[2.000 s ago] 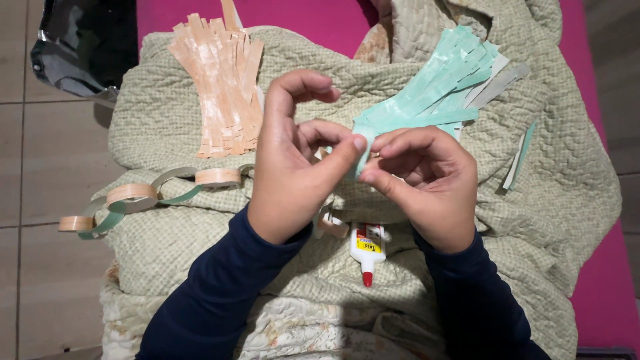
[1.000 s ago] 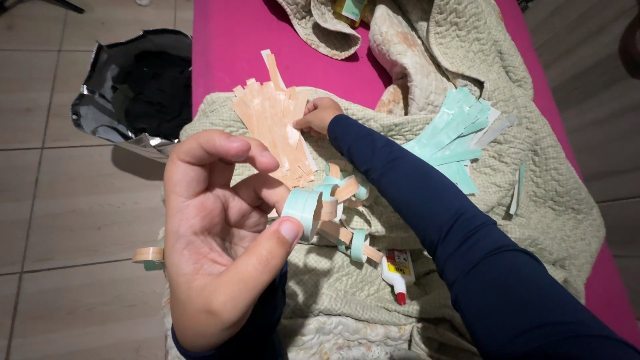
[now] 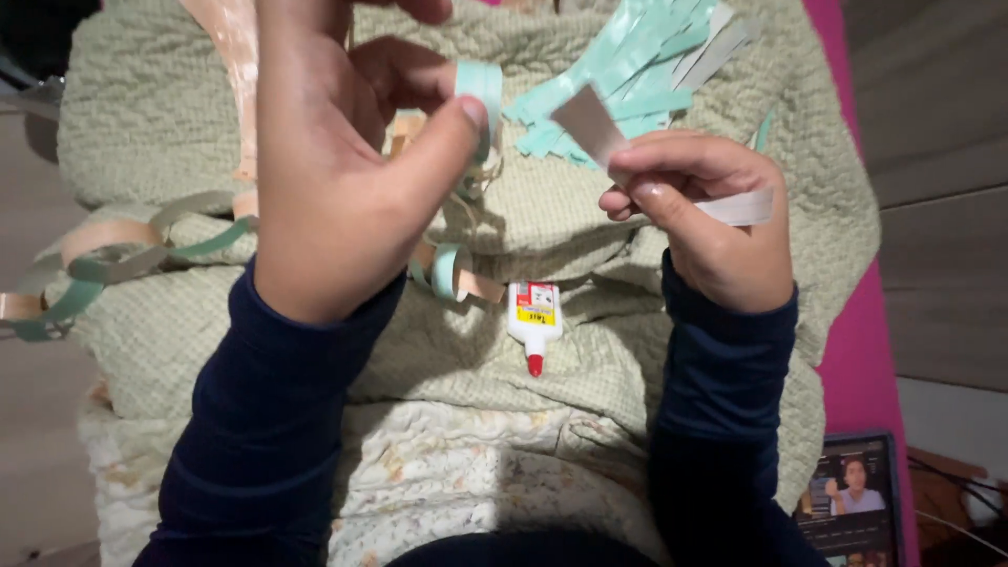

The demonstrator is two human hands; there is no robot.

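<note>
My left hand (image 3: pixel 354 173) pinches a mint-green paper loop (image 3: pixel 479 83) between thumb and fingers. To its right, my right hand (image 3: pixel 701 197) holds a paper strip (image 3: pixel 591 126) with its pale side showing; one end sticks up, the other lies by the palm. A paper chain of peach and green links (image 3: pixel 83 260) hangs out to the left of my left wrist. More links (image 3: pixel 452 272) lie below the loop. A white glue bottle with a red cap (image 3: pixel 535 315) rests on the blanket between my forearms, cap towards me.
Mint-green paper strips (image 3: pixel 622 71) lie fanned out behind my right hand. Peach strips (image 3: pixel 236 71) are partly hidden by my left hand. A crumpled sage-green quilted blanket (image 3: pixel 157 118) covers a pink surface (image 3: pixel 862 378). A tablet (image 3: pixel 850 504) stands or lies at the lower right.
My right hand was at the peach strips one second ago; it is now back on the right with a strip in it. My left hand still holds the green loop. The view has shifted.
</note>
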